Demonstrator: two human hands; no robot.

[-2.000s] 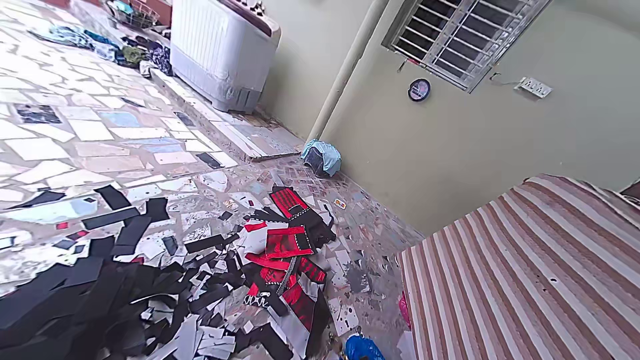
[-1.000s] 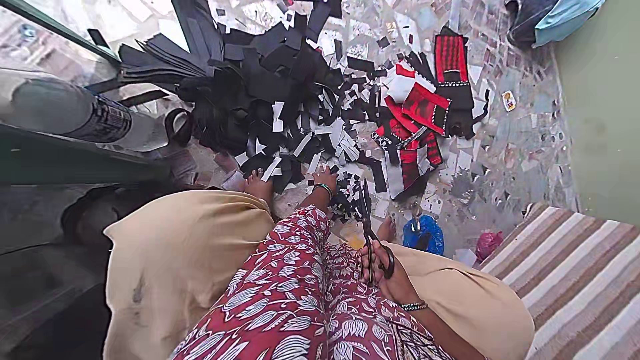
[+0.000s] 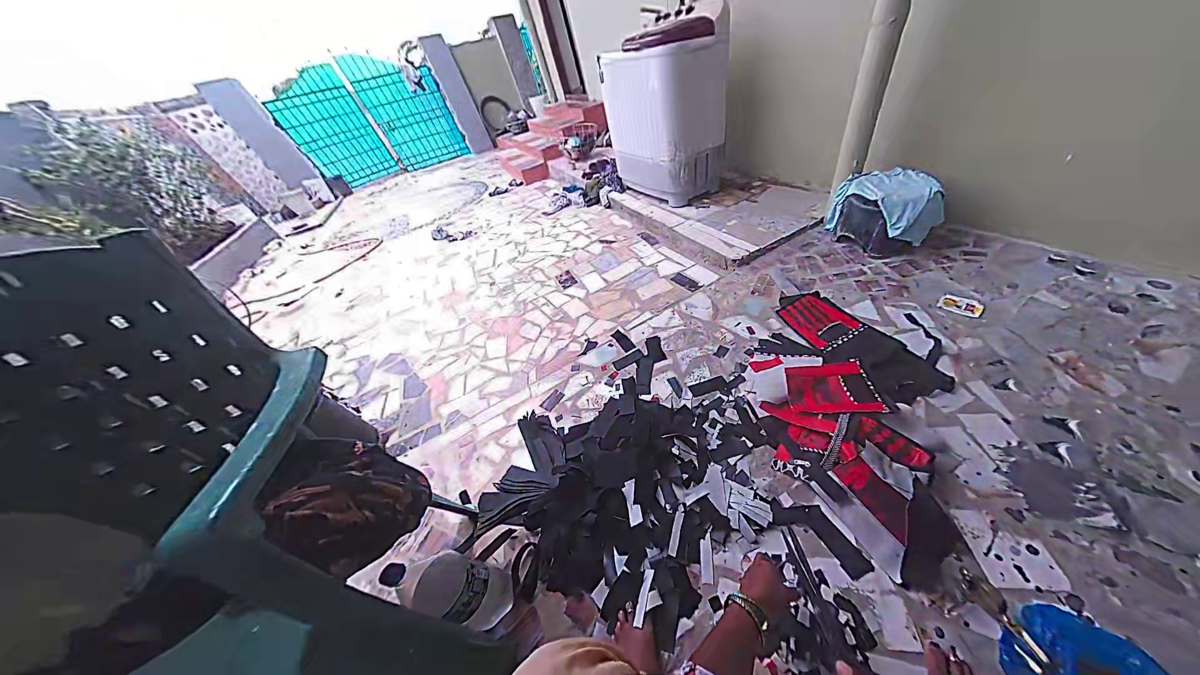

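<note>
My left hand (image 3: pixel 769 583), with bangles at the wrist, reaches down at the near right edge of a heap of black fabric strips (image 3: pixel 619 469) mixed with white pieces. Its fingers are blurred, so whether it grips a scrap is unclear. Just right of it lies a long dark shape, possibly scissor blades; blur hides the detail. My right hand cannot be made out; a bit of skin at the bottom edge is too small to identify. Red and black fabric pieces (image 3: pixel 839 389) with zipper-like trim lie on the floor right of the heap. A bare foot (image 3: pixel 637 642) is left of my left hand.
A green plastic chair (image 3: pixel 234 450) stands at the left, with a clear plastic container (image 3: pixel 459 589) beside it. A blue plastic bag (image 3: pixel 1078 642) lies at bottom right. Farther back are a washing machine (image 3: pixel 666 122), a cloth-draped bucket (image 3: pixel 881 211), brick steps and a turquoise gate (image 3: pixel 370 117).
The view has swung up from my lap toward the yard. One second ago my right hand held black scissors near my left hand; that hand cannot be made out now. My left hand remains by the heap.
</note>
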